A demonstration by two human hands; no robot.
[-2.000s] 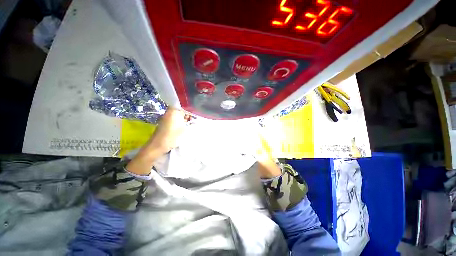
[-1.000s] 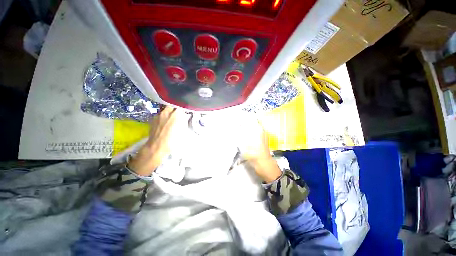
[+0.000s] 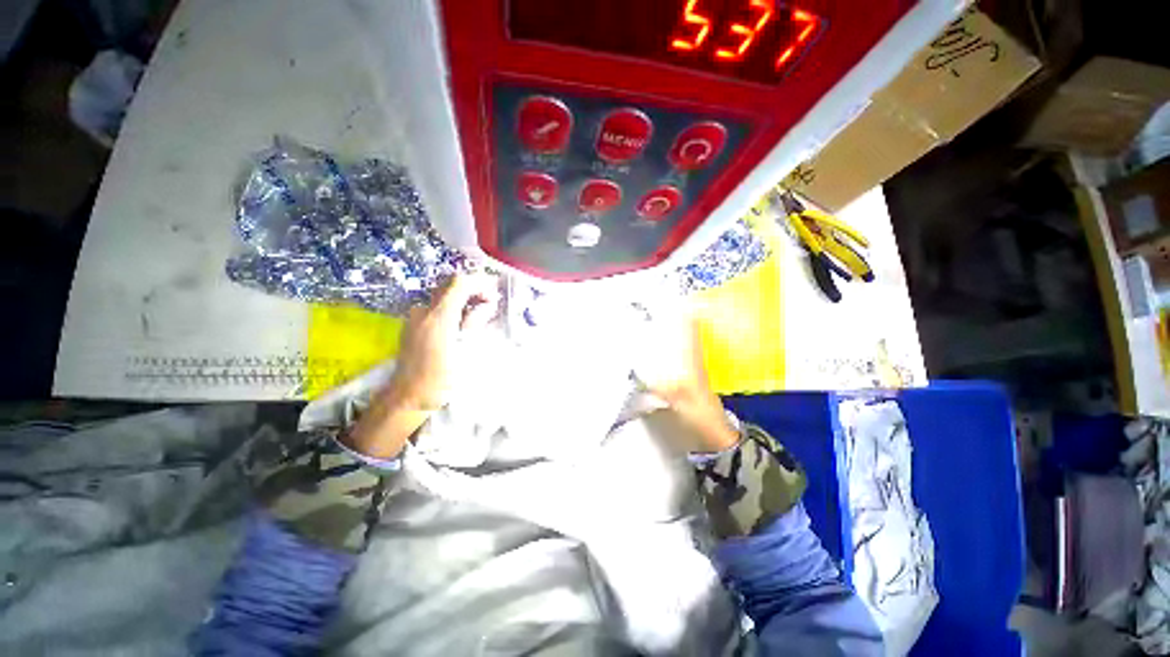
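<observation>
The pale garment (image 3: pixel 488 539) lies over my lap and up onto the table's front edge, glaring white under the lamp. My left hand (image 3: pixel 434 353) is at the garment's left side, beside the left heap of snap parts (image 3: pixel 340 238), with its fingertips near the machine head's lower left edge. My right hand (image 3: pixel 674 372) is on the garment's right side, partly washed out by glare. The snap-setting machine's head (image 3: pixel 597 154) is above and between my hands and shows 537. Glare hides the dies and what exactly my fingertips hold.
The right heap of snap parts (image 3: pixel 725 257) is partly behind the head. Open yellow and black pliers (image 3: pixel 825 244) lie at the right, near a cardboard box (image 3: pixel 917 109). A blue crate (image 3: pixel 969 513) holding cloth stands at the lower right. More grey cloth (image 3: pixel 122 513) is at the left.
The display reads 537, where it read 536 two seconds ago. The view has shifted. My left fingers are now more curled near the left heap. My right hand stays at the garment's right side.
</observation>
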